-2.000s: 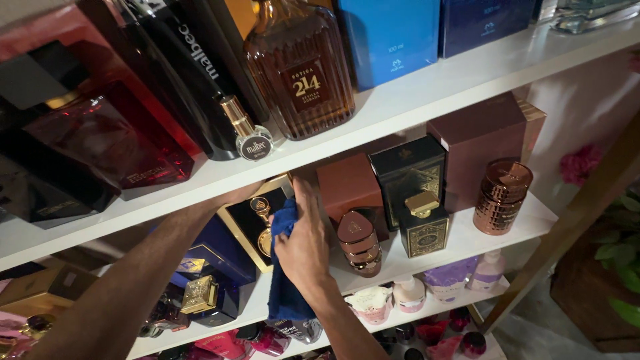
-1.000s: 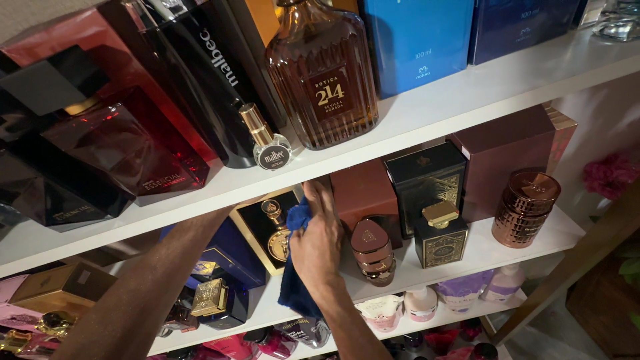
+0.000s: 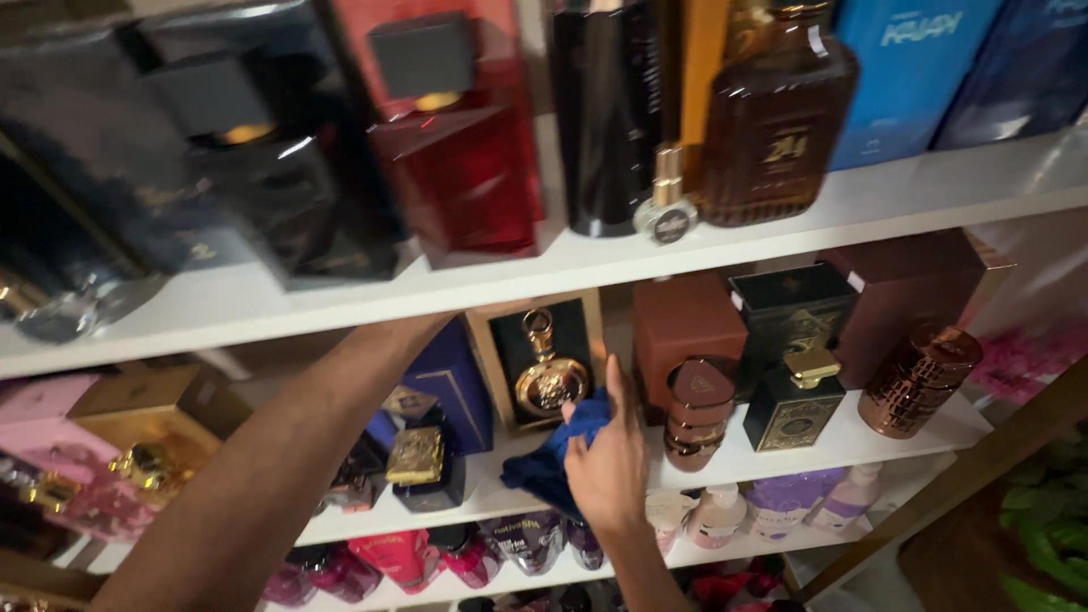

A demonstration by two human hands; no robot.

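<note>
My right hand point(image 3: 608, 459) holds a dark blue cloth point(image 3: 557, 459) before the lower right part of an upright gold-framed box point(image 3: 544, 365) on the middle shelf. Inside that box, against a black backing, sits a round gold perfume bottle point(image 3: 552, 382). My left forearm point(image 3: 289, 467) reaches in from the lower left; its hand is hidden behind the upper shelf edge, near the top of the box. Left of the box stand a dark blue box point(image 3: 459, 391) and a gold-capped perfume bottle point(image 3: 416, 467). To the right is a brown perfume bottle point(image 3: 699, 408).
Above, the white upper shelf point(image 3: 595, 280) carries a red perfume bottle point(image 3: 467, 178), an amber glass bottle point(image 3: 773, 119) and a small glass bottle point(image 3: 667, 204) near its edge. A black perfume bottle point(image 3: 795, 404) and a copper-coloured bottle point(image 3: 918, 382) stand farther right. Several toiletries fill the shelf below.
The view has shifted left. My right hand and the cloth have moved from the box's right edge to its lower right front, and more of the cloth shows. The left hand remains hidden.
</note>
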